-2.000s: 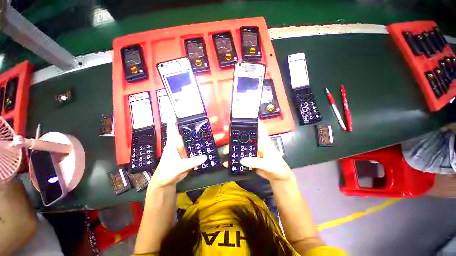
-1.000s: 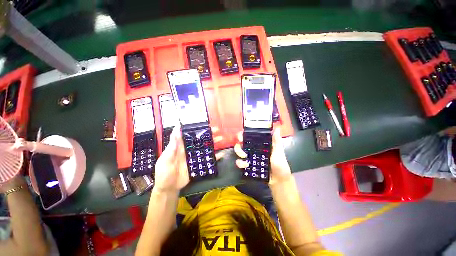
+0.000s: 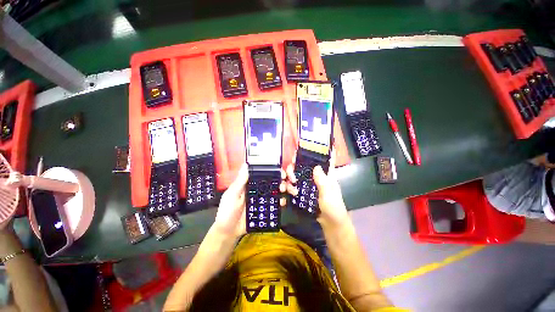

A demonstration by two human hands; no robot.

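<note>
My left hand (image 3: 232, 207) holds an open flip phone (image 3: 263, 164) upright, its screen lit white-blue above the keypad. My right hand (image 3: 329, 196) holds a second open flip phone (image 3: 315, 122), tilted, its screen lit with a yellowish border; my right thumb lies at the top of its keypad. Both phones are in front of the red tray (image 3: 182, 103). Two open flip phones (image 3: 163, 164) with lit screens lie in the tray's near left pockets. Several closed flip phones (image 3: 231, 74) lie in its far row.
Another open flip phone (image 3: 360, 116), two pens (image 3: 412, 135) and a small brown-grey block (image 3: 386, 169) lie right of the tray. More such blocks (image 3: 135, 227) lie at the near left edge. A pink fan (image 3: 76, 204) with a smartphone stands left. Another tray (image 3: 517, 82) is right.
The left-hand phone has moved right and straightened, now close beside the other. The right-hand phone has moved slightly up and tilted, and its screen border has turned yellowish.
</note>
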